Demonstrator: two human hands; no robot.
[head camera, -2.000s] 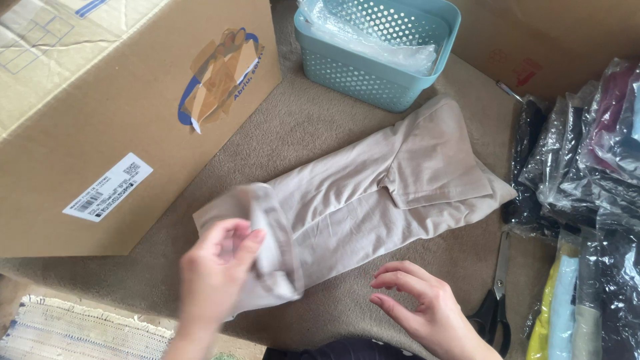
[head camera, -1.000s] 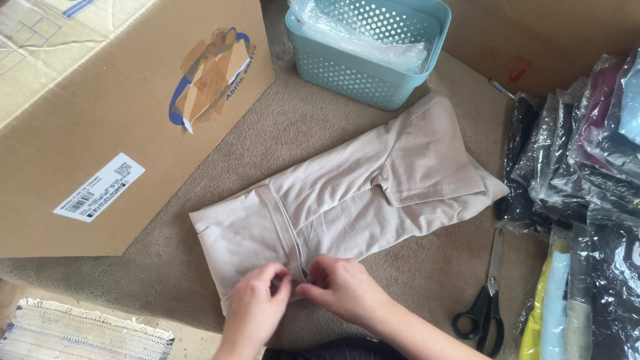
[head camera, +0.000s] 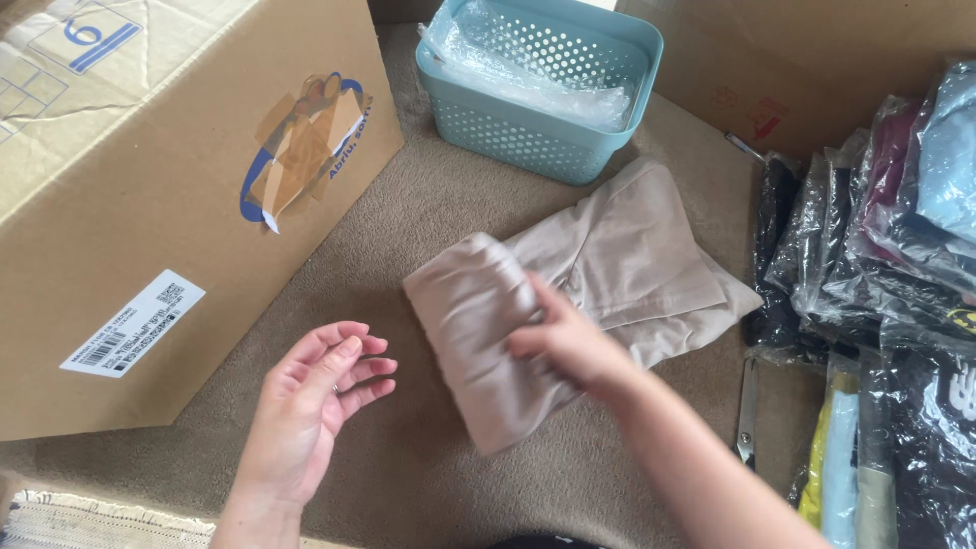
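Observation:
A beige garment (head camera: 640, 252) lies partly folded on a brown carpet-like surface, its left end turned over into a thick flap. My right hand (head camera: 560, 335), blurred, touches the top of that folded part; whether its fingers grip the cloth I cannot tell. To the left of the garment, my left hand (head camera: 328, 389) is raised with its palm turned inward, fingers apart and nothing in it. A ring shows on one finger.
A large cardboard box (head camera: 229, 252) stands at left. Behind the garment is a blue perforated basket (head camera: 534, 130) holding clear plastic bags (head camera: 526, 76). At right lie bagged garments (head camera: 854, 229), scissors (head camera: 746, 419) and a pen (head camera: 743, 145). Another cardboard box (head camera: 762, 61) stands behind.
The garment's left part is folded over further and the cloth is shorter. My left hand has let go of its near edge and moved away left; my right hand has moved up over the fold.

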